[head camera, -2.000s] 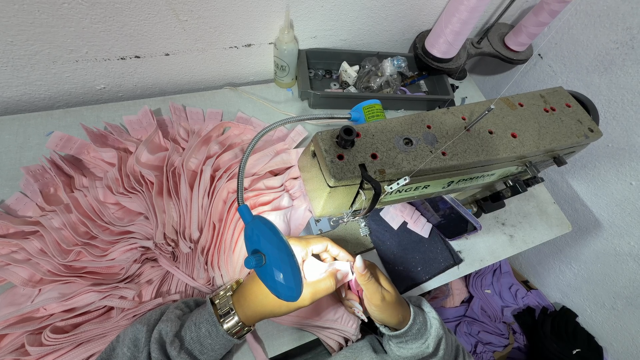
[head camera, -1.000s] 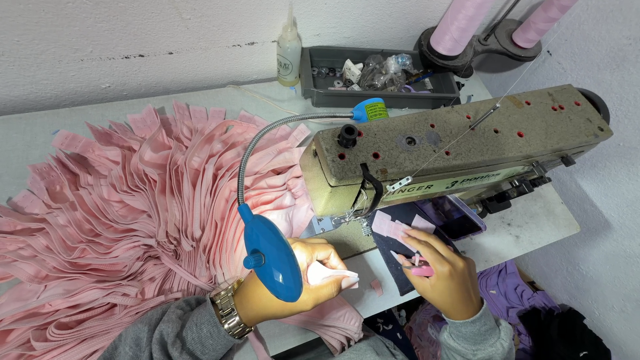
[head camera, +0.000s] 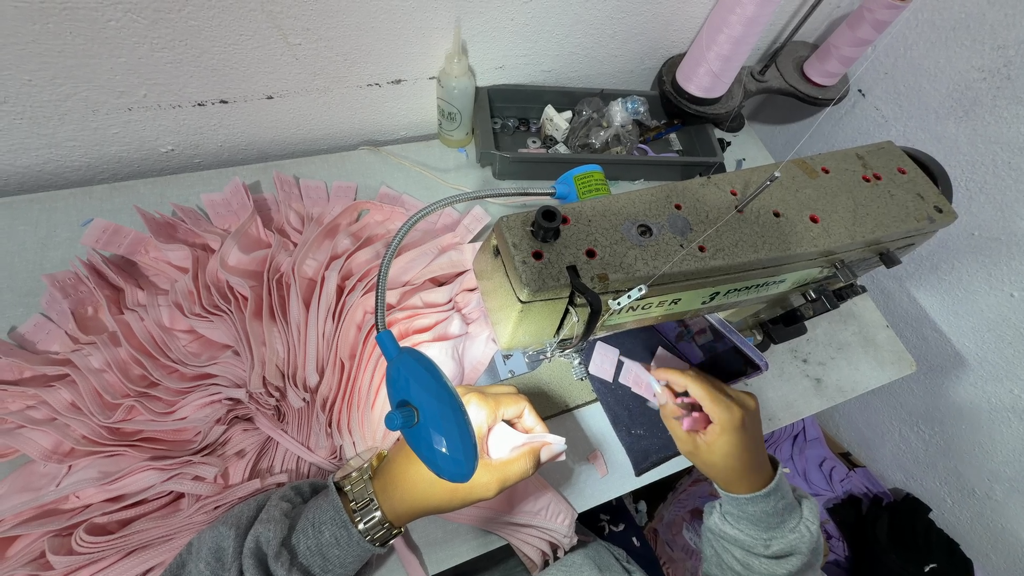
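Observation:
My left hand (head camera: 488, 448) is closed around a light pink fabric end (head camera: 524, 440), partly behind the blue gooseneck lamp head (head camera: 432, 412). My right hand (head camera: 716, 420) pinches a small pink fabric tab (head camera: 642, 378) over the dark cloth (head camera: 632, 424); a small pink tool, its kind unclear, is tucked in its fingers. Another pink tab (head camera: 604, 361) lies beside it on that cloth. Behind both hands stands a Singer sewing machine (head camera: 720, 224), its needle area just beyond my left hand. A big heap of pink sewn straps (head camera: 224, 344) spreads to the left.
A grey tray (head camera: 600, 166) of bobbins and small parts stands by the wall next to a squeeze bottle (head camera: 455, 100). Pink thread cones (head camera: 724, 48) are at the back right. A phone (head camera: 720, 348) lies behind the dark cloth. Purple fabric (head camera: 816, 480) sits below the table's right edge.
My right hand has left my left hand and moved right to the tabs on the dark cloth. My left hand has stayed closed on the pink fabric near the lamp.

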